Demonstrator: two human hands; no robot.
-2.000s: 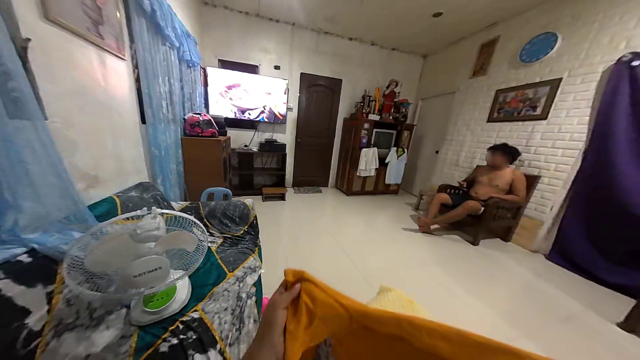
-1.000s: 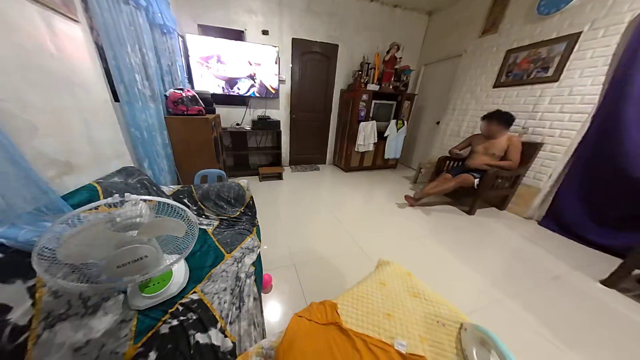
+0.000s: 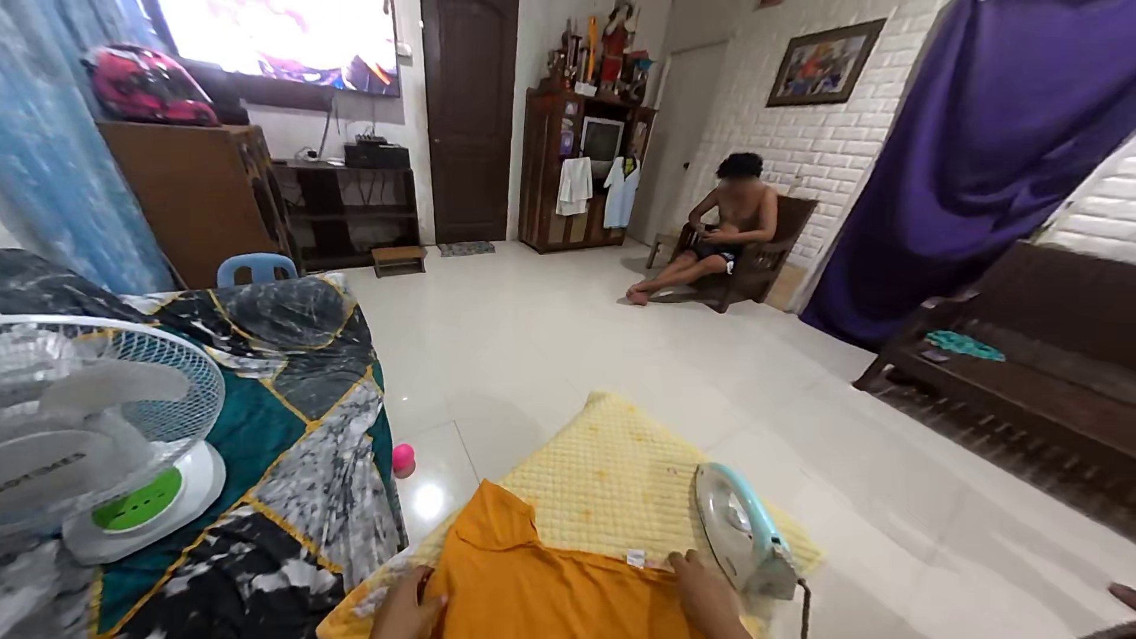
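An orange cloth garment (image 3: 550, 590) with a small white tag lies spread on a yellow quilted pad (image 3: 581, 470) at the bottom middle. My left hand (image 3: 410, 605) touches the garment's left edge, thumb and fingers apart. My right hand (image 3: 703, 596) rests on its upper edge, right of the tag; whether its fingers pinch the cloth I cannot tell. Just right of that hand, a turquoise electric clothes iron (image 3: 744, 531) stands tilted on the pad, soleplate facing left, cord trailing down. The garment's lower part is out of view.
An electric fan (image 3: 160, 497) stands on a patterned bedspread (image 3: 311, 479) at left. A pink ball (image 3: 404, 460) lies on the floor beside it. A person (image 3: 732, 222) sits in a wooden chair beyond. A wooden bench (image 3: 1029, 382) is at right, a blue plastic chair (image 3: 257, 267) behind the bed.
The orange garment, earlier held raised, now lies on the pad with both my hands at it. The view has tilted down and turned right.
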